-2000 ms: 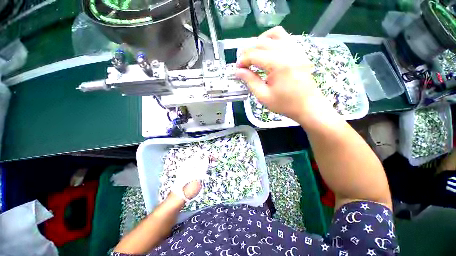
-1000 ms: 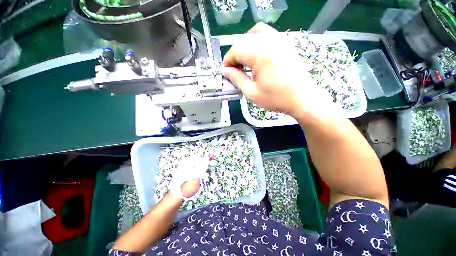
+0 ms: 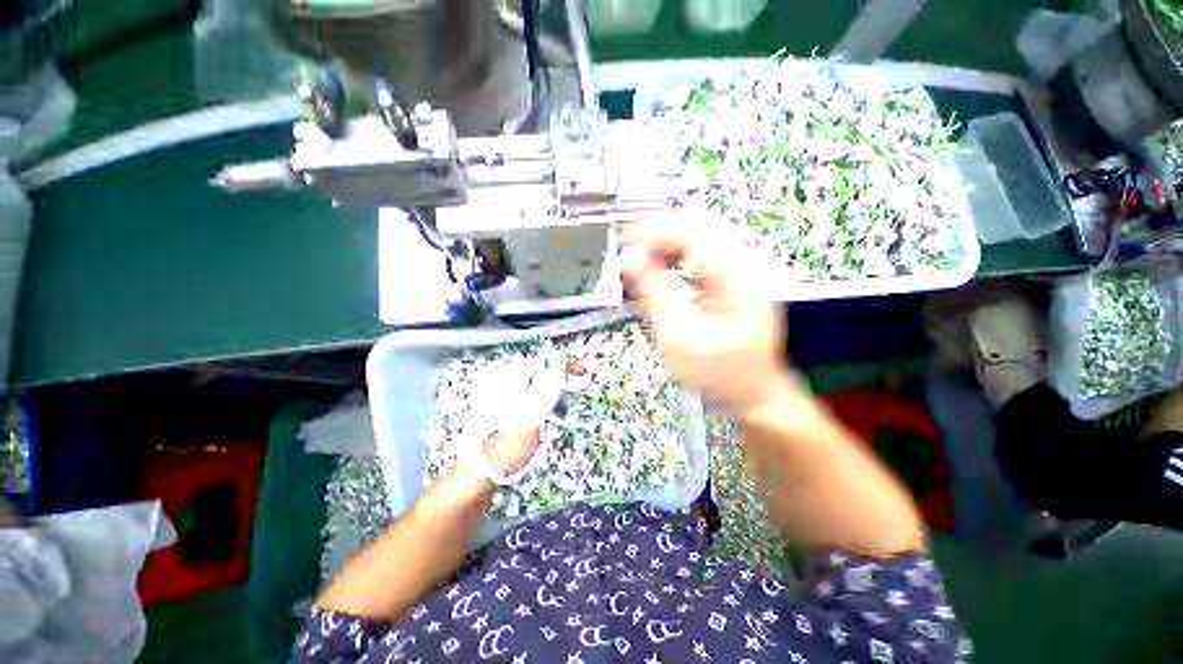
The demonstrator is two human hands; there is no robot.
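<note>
The lap bin [image 3: 389, 402], a translucent white tub heaped with tiny white, grey and green pieces, lies against my body. My left hand [image 3: 513, 402], in white covering, rests in the bin over the pieces; what its fingers hold cannot be told. My right hand [image 3: 707, 305] is blurred, bare, below the right end of the assembly machine head [image 3: 389, 162] and above the lap bin's right rear corner. Its fingers are bent; whether they hold a piece cannot be told. The supply bin [image 3: 960, 266], heaped with pieces and green slivers, stands right of the machine.
A steel bowl feeder [image 3: 415, 65] stands behind the head. A small clear tray [image 3: 1018, 182] is right of the supply bin. The green crate [image 3: 288, 499] is under the lap bin. A red crate [image 3: 195, 519] is at lower left. Another person's dark sleeve [image 3: 1090, 454] shows at right.
My right hand has left the machine head's right end and moved down towards the lap bin. My left hand stays in the bin. The view has shifted slightly.
</note>
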